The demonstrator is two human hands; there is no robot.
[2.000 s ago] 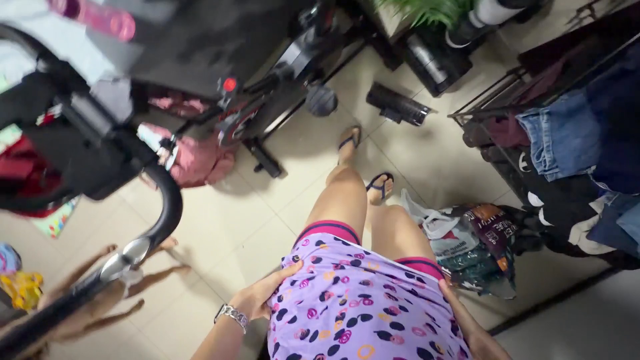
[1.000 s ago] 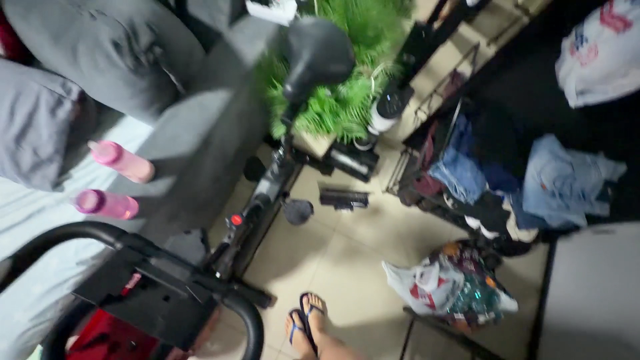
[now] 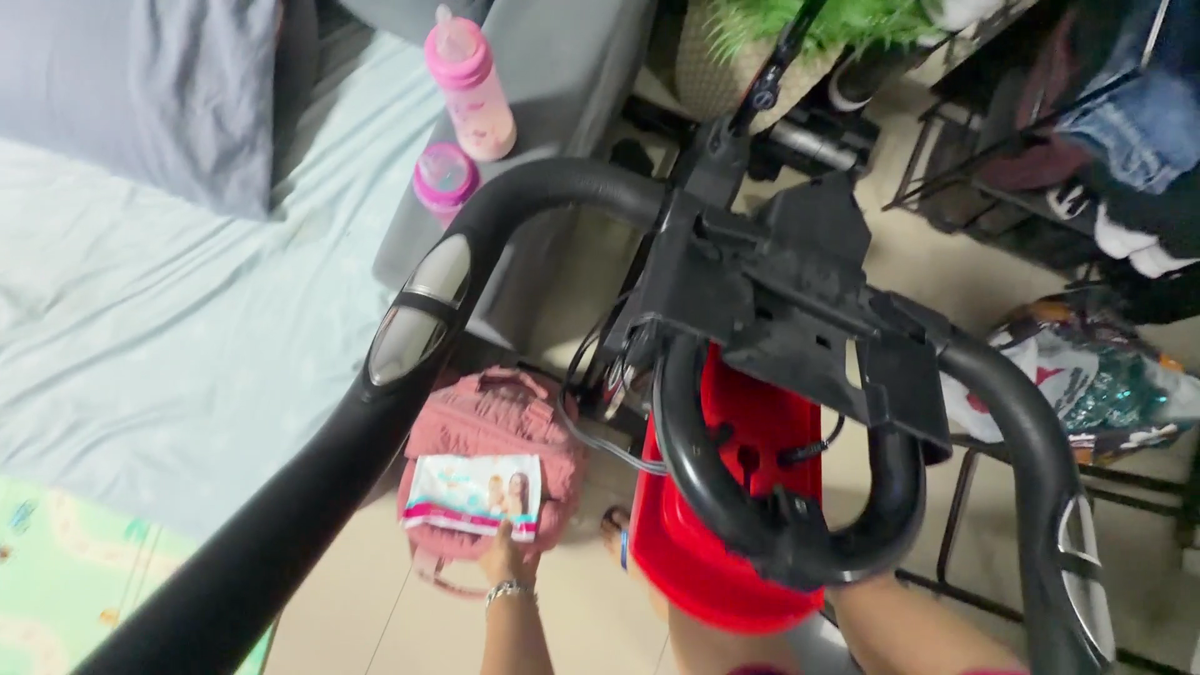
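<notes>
My left hand point(image 3: 509, 561), with a silver bracelet at its wrist, comes up from the bottom. Its thumb lies over the lower edge of a white packet with a magenta band point(image 3: 476, 495), gripping it; the other fingers are hidden beneath. The packet is over the front of a pink quilted backpack point(image 3: 487, 408) on the floor. Whether the packet touches the bag cannot be told. My right hand is out of view. Between me and the sofa side stands an exercise bike with black handlebars point(image 3: 562, 187) and a red plastic part point(image 3: 750, 562).
Two pink baby bottles point(image 3: 476, 98) stand on the grey sofa arm point(image 3: 553, 103), beside a bed with a pale sheet point(image 3: 309, 272). A patterned play mat point(image 3: 84, 562) lies lower left. At right are a black rack with clothes point(image 3: 994, 178) and a filled plastic bag point(image 3: 1078, 384).
My left hand, on the patterned clothing two seconds ago, is now at the packet above the backpack. My right hand has left the view. The view has moved to the handlebars.
</notes>
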